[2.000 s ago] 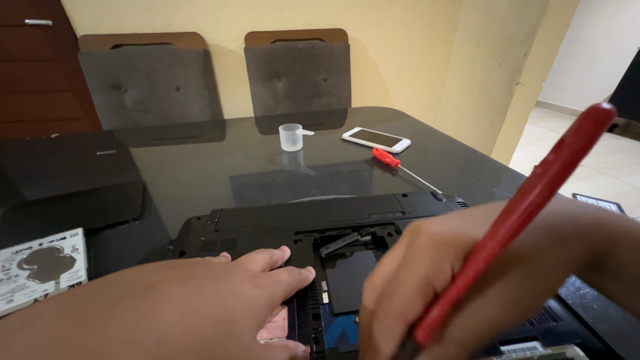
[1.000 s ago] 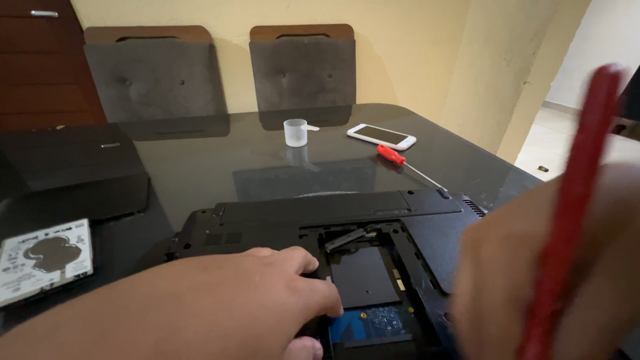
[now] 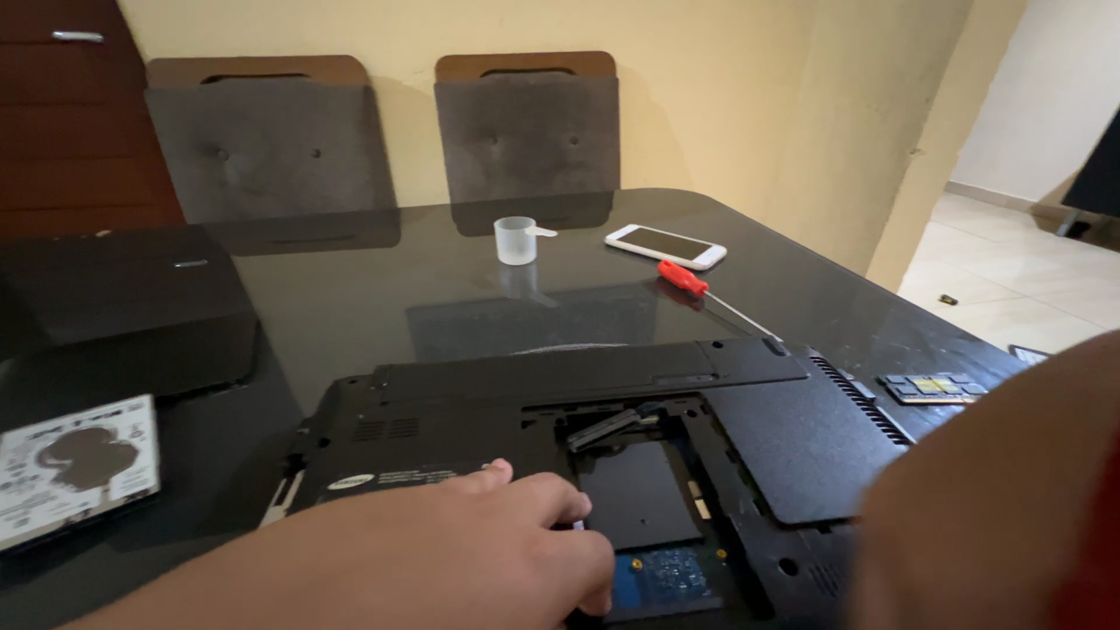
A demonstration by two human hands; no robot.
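Note:
A black Samsung laptop [image 3: 542, 376] lies upside down on the dark glossy table, with an opening in its underside. A blue circuit board [image 3: 669, 577] and a loose black connector [image 3: 605, 429] show inside the opening. My left hand [image 3: 516, 542] rests on the laptop at the opening's left edge, fingers curled, holding no visible object. My right hand [image 3: 997, 490] is a large blur at the right edge, its fingers out of view. Beside it at the lower right corner is part of a blurred red object [image 3: 1094, 551]; whether the hand grips it cannot be told.
A hard drive [image 3: 79, 468] lies at the left, near a black panel [image 3: 131, 350]. Behind the laptop are a translucent measuring scoop [image 3: 516, 241], a white smartphone [image 3: 666, 246] and a red-handled screwdriver [image 3: 682, 278]. A memory module [image 3: 933, 388] sits to the right. Two chairs stand behind the table.
My right hand, earlier over the laptop's opening with a long red tool, has moved right and away from it. The opening and blue board are more exposed. My left hand stays at the opening's left side.

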